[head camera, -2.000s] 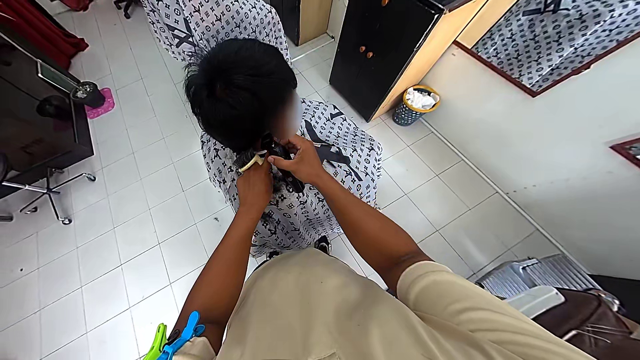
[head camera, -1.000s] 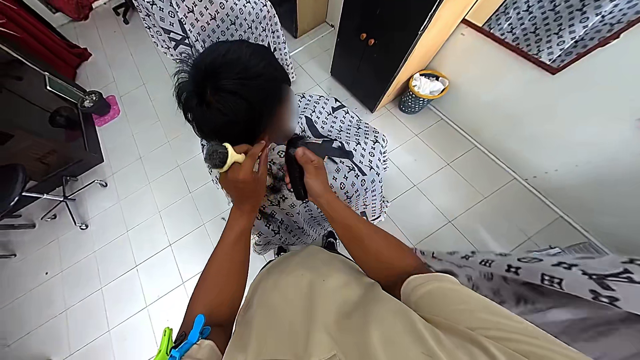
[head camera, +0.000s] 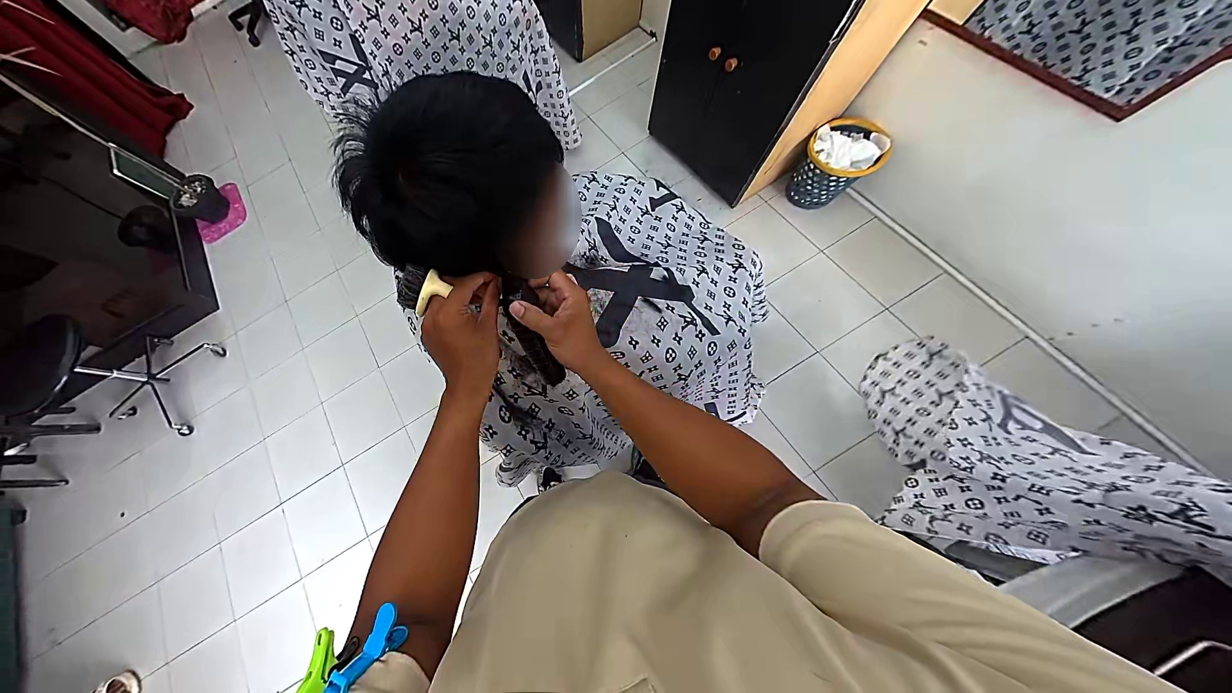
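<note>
A seated person with short black hair wears a white patterned barber's cape. Beside the lower side of the head, my left hand holds a neck brush by its cream handle, with the bristles pointing left. My right hand is closed on black hair clippers, close to the jaw; its blade end is hidden. The fingertips of both hands nearly meet. Loose dark hair clippings lie on the cape. A green clip and a blue clip are fastened at my left sleeve.
A black cabinet and a basket of white tissues stand beyond the cape. On the left are a wheeled stool and a dark mirrored counter. Another patterned cape covers someone or something at lower right.
My hands have drawn closer together beside the jaw since one second ago. The patterned cape at lower right was out of view two seconds ago and has since come in, shifting shape.
</note>
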